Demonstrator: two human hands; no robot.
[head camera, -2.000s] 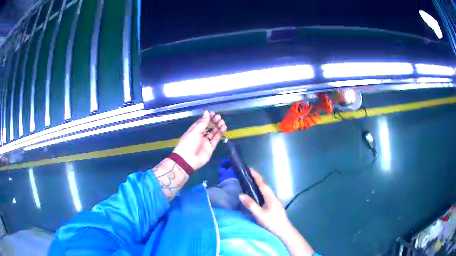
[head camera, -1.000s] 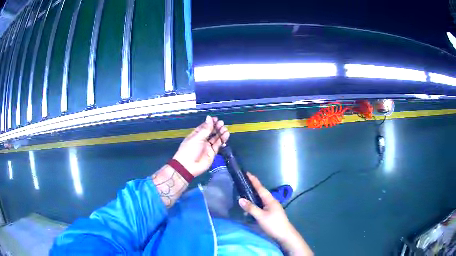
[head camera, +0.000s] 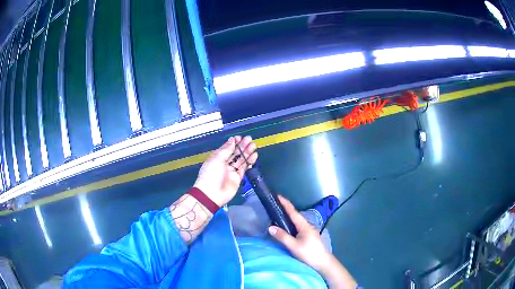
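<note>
My left hand (head camera: 222, 172) is palm up with curled fingers, and small dark screws (head camera: 234, 162) lie in it. My right hand (head camera: 302, 234) grips a black electric screwdriver (head camera: 271, 202). Its thin bit points up and left to the fingers of my left hand; whether it touches a screw I cannot tell. Both hands are in front of my body, below the near edge of the glossy black display panel (head camera: 339, 84), which reflects ceiling lights.
A roller conveyor (head camera: 130, 73) with metal rollers is at the left. An orange coiled hose (head camera: 364, 113) hangs by the panel's near edge. A black cord (head camera: 367, 179) runs over the green floor with a yellow line. A parts cart (head camera: 471, 254) is at the lower right.
The view has shifted, so the panel's left corner now lies nearer the middle and more of the cart shows. Both hands keep nearly the same pose, the bit still at my left fingers.
</note>
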